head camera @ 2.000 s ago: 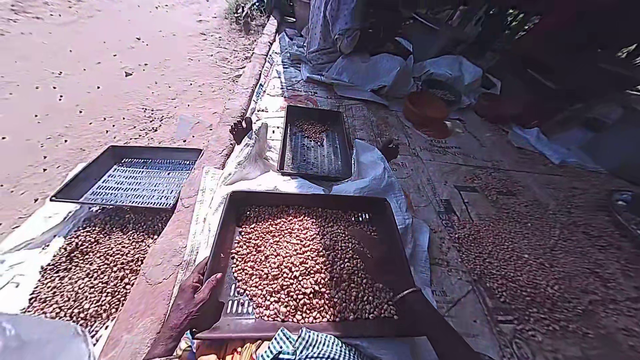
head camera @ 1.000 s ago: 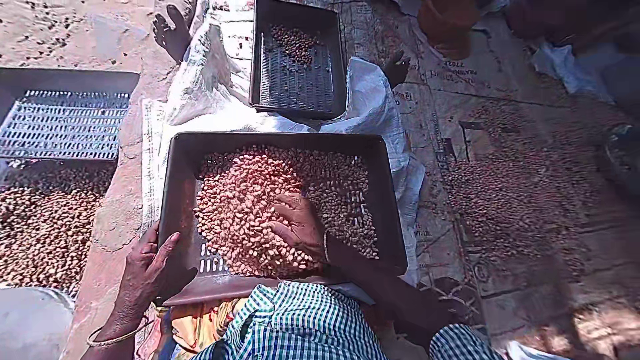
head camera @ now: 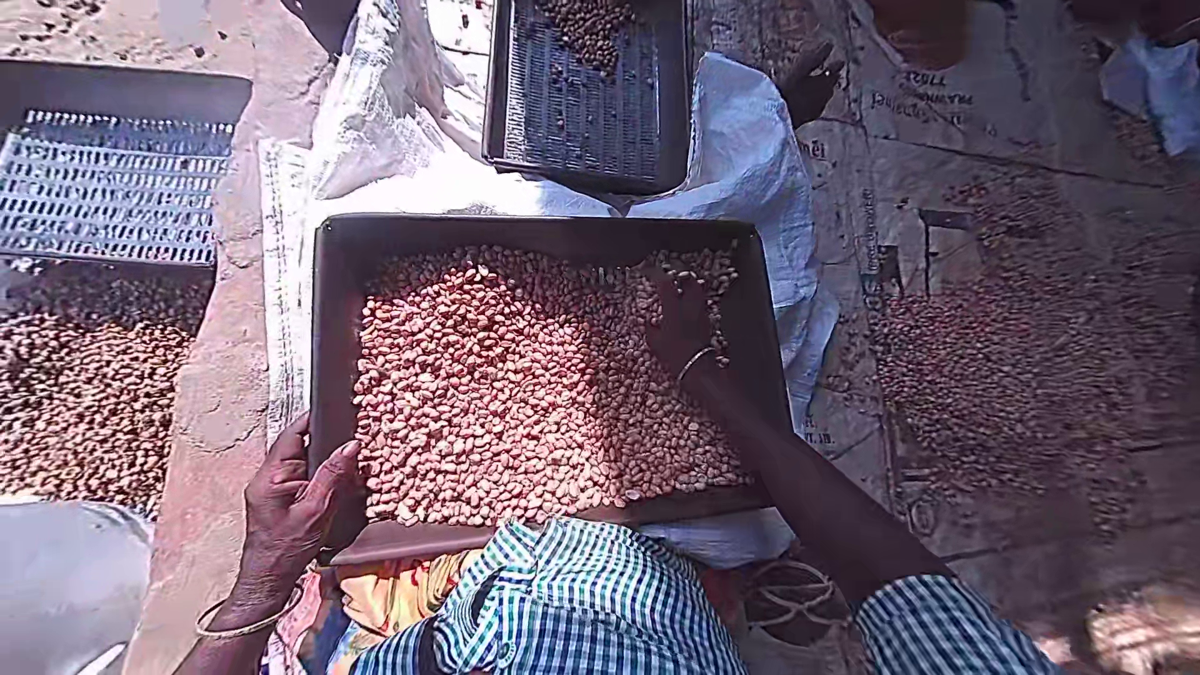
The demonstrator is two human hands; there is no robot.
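Note:
A dark rectangular sieve tray (head camera: 553, 228) lies across my lap, its slotted bottom almost covered by shelled nuts or beans (head camera: 497, 394). My left hand (head camera: 292, 492) grips the tray's left wall near the front corner, thumb over the rim. Inside the tray at the upper right, my right hand (head camera: 680, 323) touches the nuts in shadow; its fingertips are partly hidden, and whether it holds any cannot be told. Each wrist wears a bangle.
Beyond the tray, another sieve tray (head camera: 581, 122) with a few nuts rests on white woven sacks (head camera: 750, 122). A third sieve tray (head camera: 117, 183) is at left above a nut pile (head camera: 89, 403). More nuts (head camera: 1003, 375) lie on sheeting at right. Another person's foot (head camera: 808, 84) shows nearby.
Two seconds ago both hands were at the tray's sides. My right hand moved onto the nuts, then to the upper right. The nuts have spread from a heap across the tray.

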